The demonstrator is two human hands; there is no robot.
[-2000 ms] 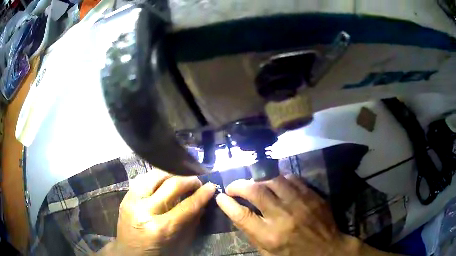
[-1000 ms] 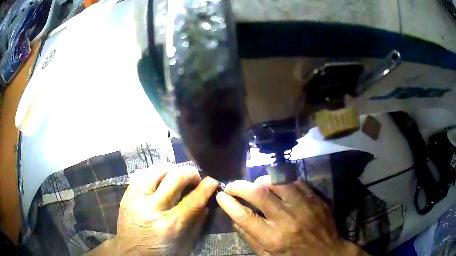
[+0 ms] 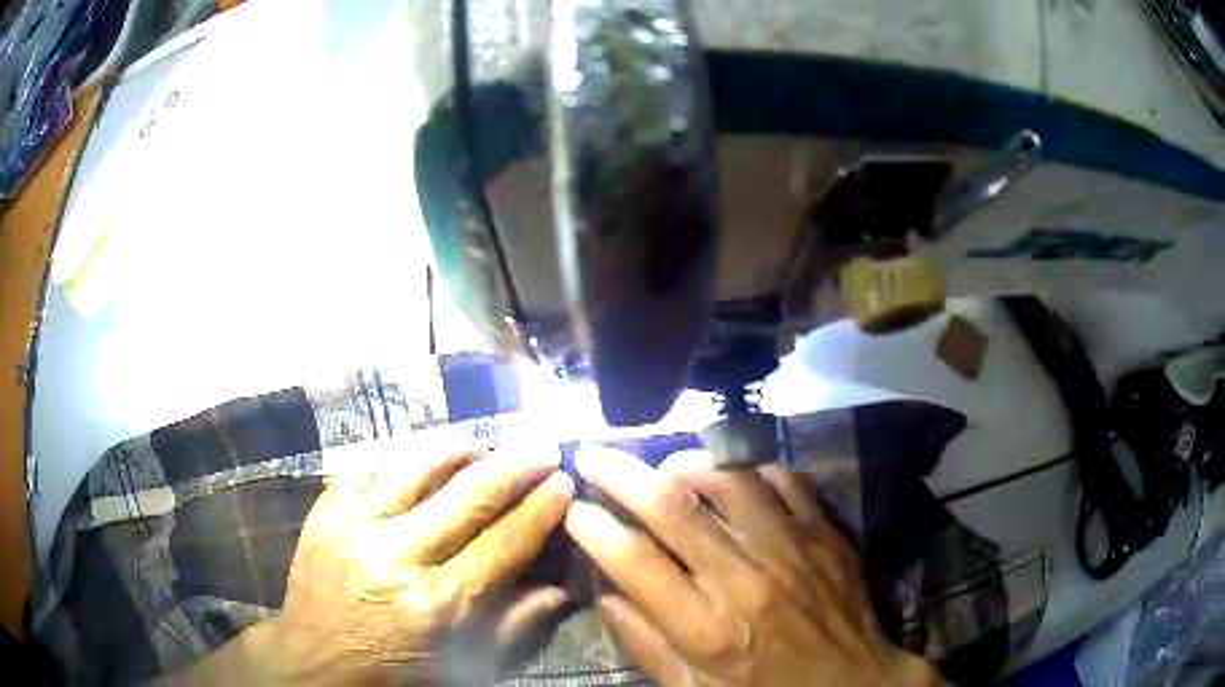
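Observation:
A black, grey and white plaid fabric piece lies on the sewing table and runs under the head of the sewing machine. My left hand and my right hand hold the fabric down, palms down, fingertips almost touching just in front of the bright needle area. A darker band shows at the fingertips. A small dark bit shows between the index fingers; I cannot tell if it is a label. The shiny metal guard and glare hide the needle.
Black-handled shears and a dark heap lie at the right. A brown diamond-shaped patch is on the table under the arm. A yellowish knob hangs from the machine. Clear plastic is at the lower right. An orange-brown surface borders the left.
The view has shifted, so the guard appears farther right. My fingertips have gone from pinched together at a small dark piece to lying flatter on the fabric, closer to the needle light.

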